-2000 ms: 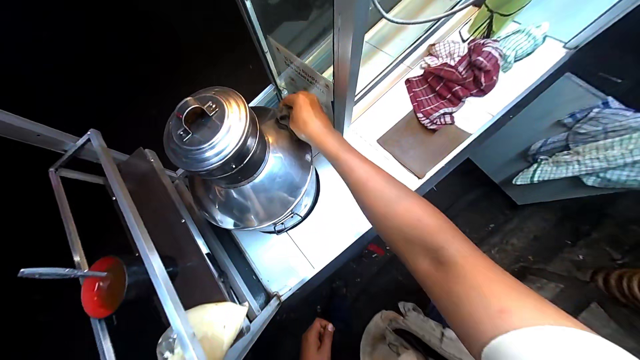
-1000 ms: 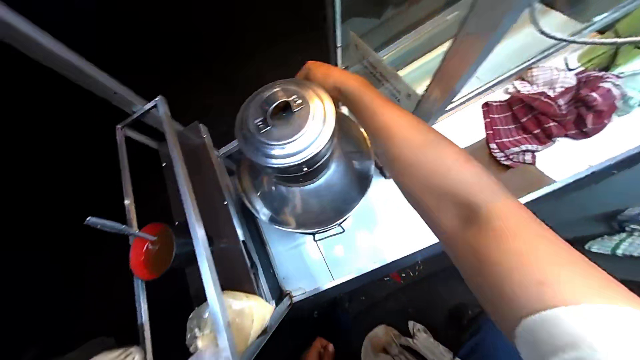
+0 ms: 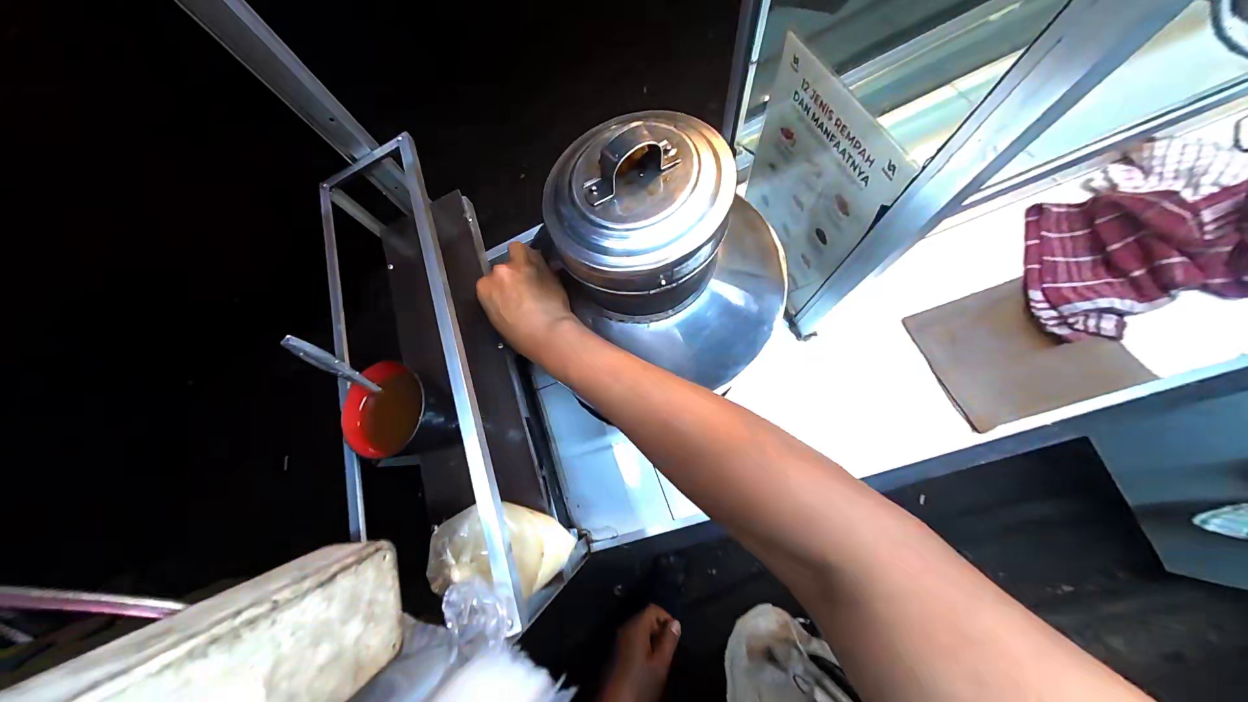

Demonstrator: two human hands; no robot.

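A large metal pot (image 3: 721,322) with a wide sloping shoulder stands on the white tiled counter. Its neck carries a round metal lid (image 3: 639,195) with a strap handle. My right hand (image 3: 526,297) reaches across from the right, curled at the pot's left side beside the neck. Its fingertips are hidden, and what they hold cannot be told; something dark shows beside them. My left hand (image 3: 648,639) hangs low at the bottom, fingers curled, well away from the pot.
A metal-framed shelf at left holds a red-rimmed cup (image 3: 385,409) with a spoon and a bag of pale contents (image 3: 522,546). A printed card (image 3: 819,166) leans by the glass. A maroon checked cloth (image 3: 1111,253) lies partly on a brown mat (image 3: 1024,361). A pale block (image 3: 224,634) fills the lower left.
My right hand has moved from the pot's right side, past its far side, to its left side. The lidded pot remains on the counter. The view has shifted.
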